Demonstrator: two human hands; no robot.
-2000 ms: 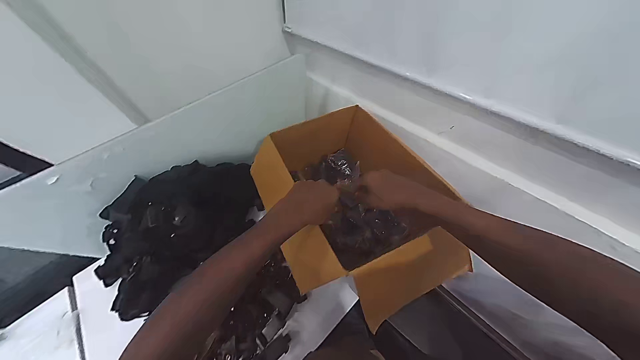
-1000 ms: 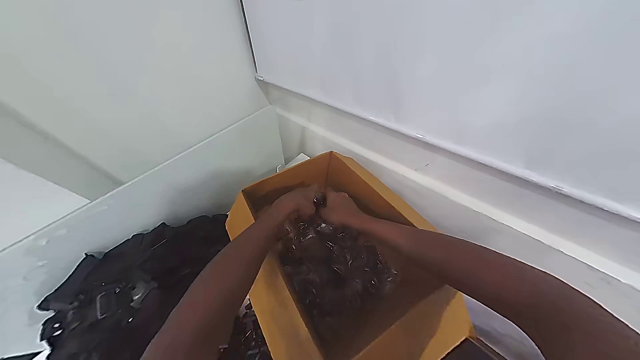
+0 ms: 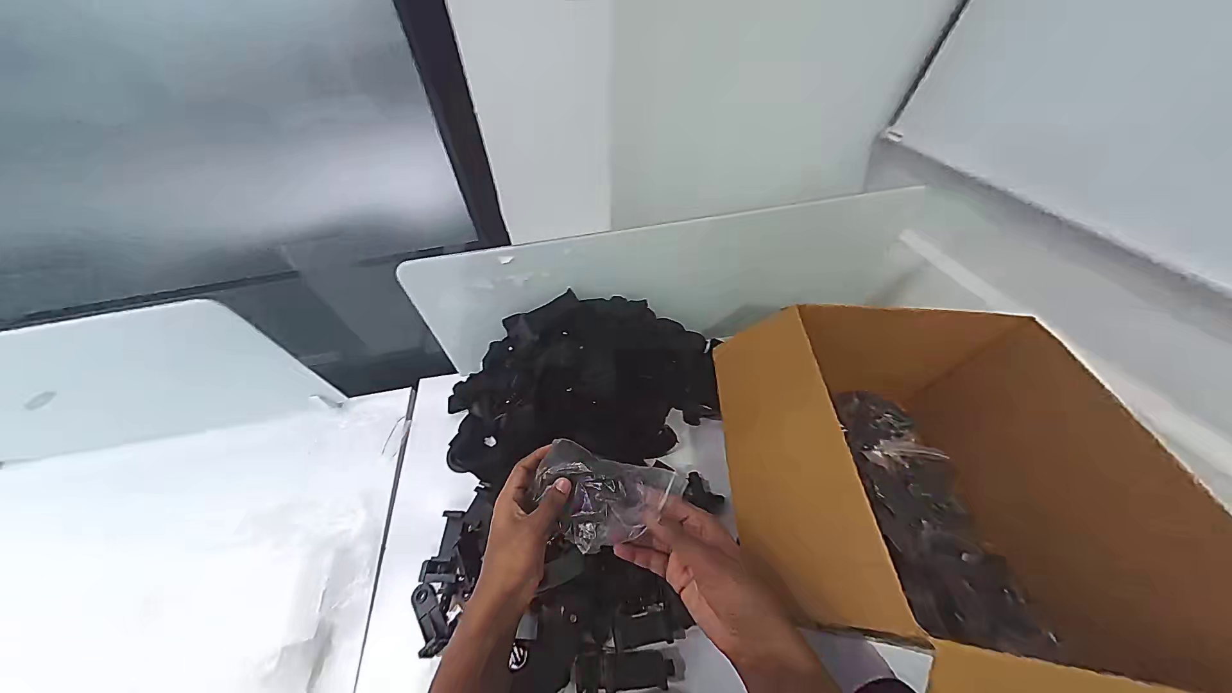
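Note:
A clear plastic bag [image 3: 606, 496] with small dark parts inside is held between both hands in front of me. My left hand [image 3: 523, 525] grips its left end, thumb on top. My right hand [image 3: 688, 563] has its fingers at the bag's right end. Beneath and behind the hands lies a heap of black straps or fabric [image 3: 587, 375], with black plastic parts [image 3: 630, 630] nearer to me. To the right stands an open cardboard box [image 3: 818, 472] holding several clear bags of dark parts [image 3: 924, 520].
A frosted divider panel [image 3: 674, 260] stands behind the heap, and another panel [image 3: 144, 375] is at the left. The white table [image 3: 192, 539] extends left, with a seam beside the heap. A white wall rises behind the box at the right.
Both hands were inside the cardboard box in the earlier frames; now they are out of it, over the black parts, with a clear bag between them. The view has swung left.

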